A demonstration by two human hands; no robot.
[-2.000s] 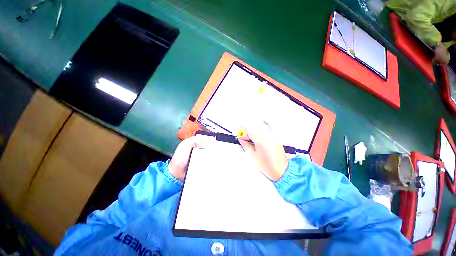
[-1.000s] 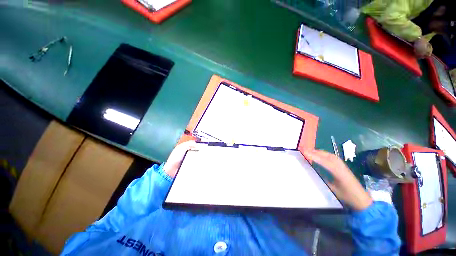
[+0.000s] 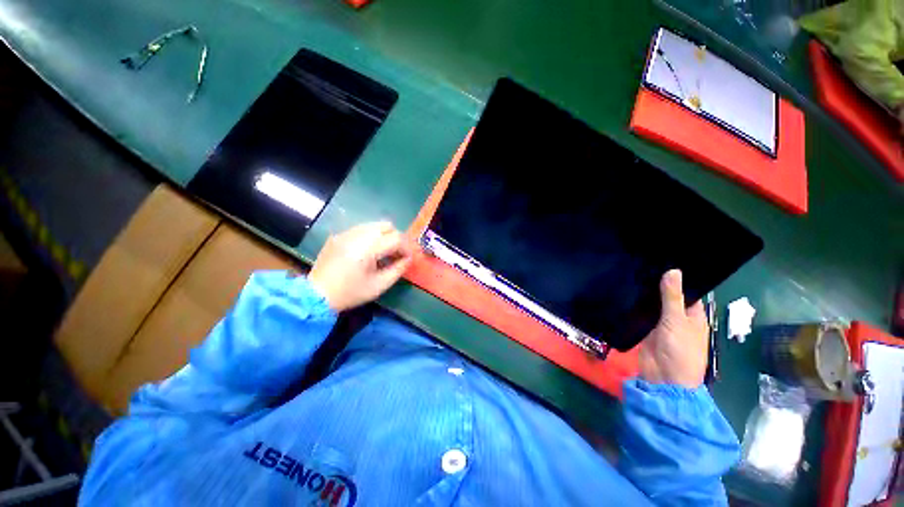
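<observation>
The black LCD panel (image 3: 585,218) lies face up over the orange-red foam pad (image 3: 486,312) in front of me and covers most of it. A narrow silvery strip (image 3: 510,290) runs along its near edge. My right hand (image 3: 677,342) holds the panel's near right corner, thumb on top, fingers hidden beneath. My left hand (image 3: 360,265) is beside the panel's near left corner, fingers curled; whether it touches anything is unclear. A second glossy black panel (image 3: 287,149) lies on the green bench to the left. The white backlight unit is hidden.
A thin cable (image 3: 198,64) lies at the far left. A brown carton (image 3: 169,287) stands below the bench edge. On the right are a white scrap (image 3: 739,319), a tape roll (image 3: 818,358), a clear bag (image 3: 776,436) and other red pads (image 3: 734,149) with white units.
The tilted, white-faced panel has swung away from me and now lies black side up over the backlight unit. My left hand has come off its corner; my right hand now grips the near right corner.
</observation>
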